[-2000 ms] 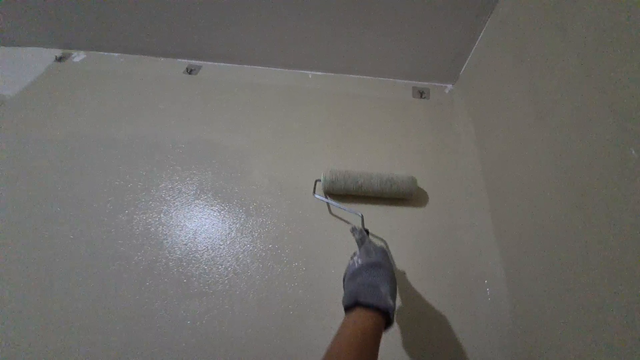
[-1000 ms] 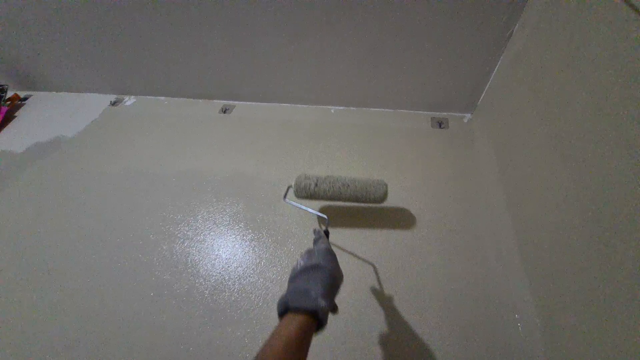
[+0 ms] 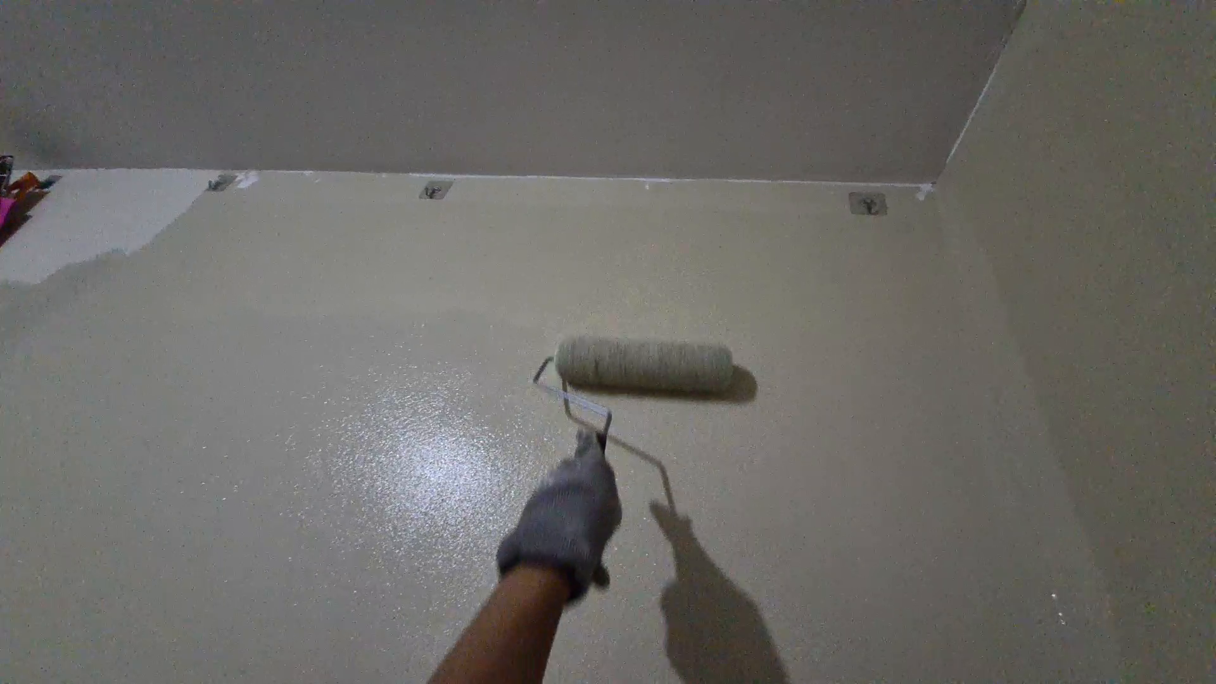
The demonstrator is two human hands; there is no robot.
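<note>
My left hand [image 3: 565, 513], in a grey knit glove, is closed around the handle of a paint roller. The roller's bent metal frame [image 3: 573, 395] rises from the top of the fist. Its pale, nap-covered sleeve [image 3: 646, 365] lies level near the middle of the beige wall [image 3: 807, 456], with a narrow shadow just below and to its right. Most of the handle is hidden by the glove; its end shows beside the wrist. A broad wet sheen lies on the wall left of the hand. My right hand is out of view.
Adhesive hooks [image 3: 867, 203] line the wall's top, under the grey ceiling [image 3: 589, 85]. A whitish patch [image 3: 119, 214] with a ragged edge is at upper left, beside colourful objects [image 3: 21, 195] at the frame's edge. A side wall [image 3: 1121, 285] meets this wall at the right.
The gap between the roller sleeve and its shadow has narrowed since one second ago. The left hand stays closed on the handle. The view has shifted somewhat.
</note>
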